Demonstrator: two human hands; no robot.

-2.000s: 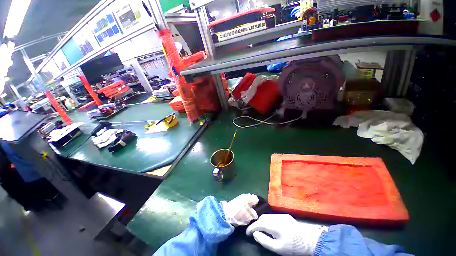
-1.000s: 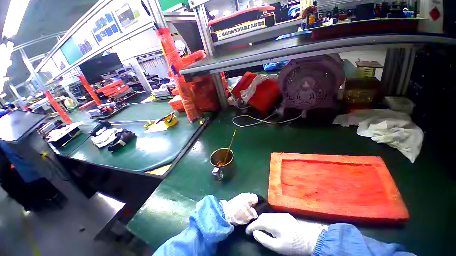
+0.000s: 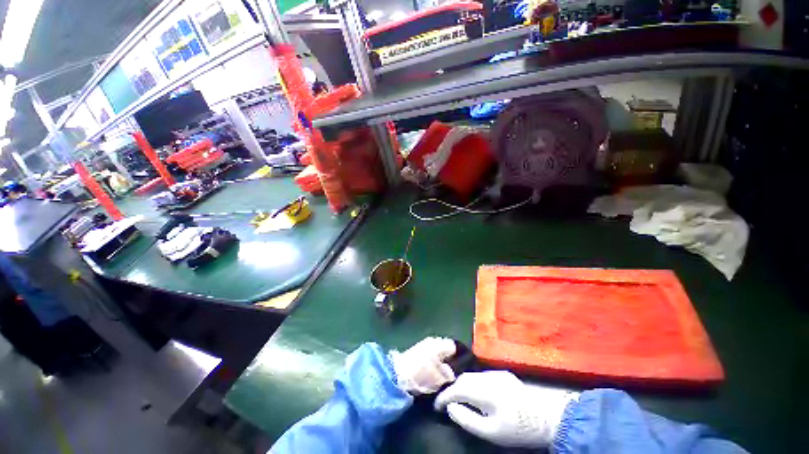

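Observation:
My left hand (image 3: 426, 364), in a white glove with black at its fingers, rests at the bench's front edge. My right hand (image 3: 498, 408), in a white knit glove, lies just right of it, their fingertips close together. A small dark patch (image 3: 462, 356) shows between the hands; whether it is an object or part of the left glove is unclear, so I cannot tell if either hand holds anything. The flat red-orange board fixture (image 3: 603, 326) lies empty just beyond and right of my hands.
A metal cup (image 3: 390, 285) with a thin stick stands beyond my left hand. A round desk fan (image 3: 548, 142), a thin white cable (image 3: 443, 211) and a crumpled white cloth (image 3: 687, 220) are at the rear, under the overhead shelf (image 3: 532, 75). Black boxes (image 3: 772, 177) stand at right.
The view has tilted slightly, so the bench things sit a little higher in the picture. The hands stay together in nearly the same place.

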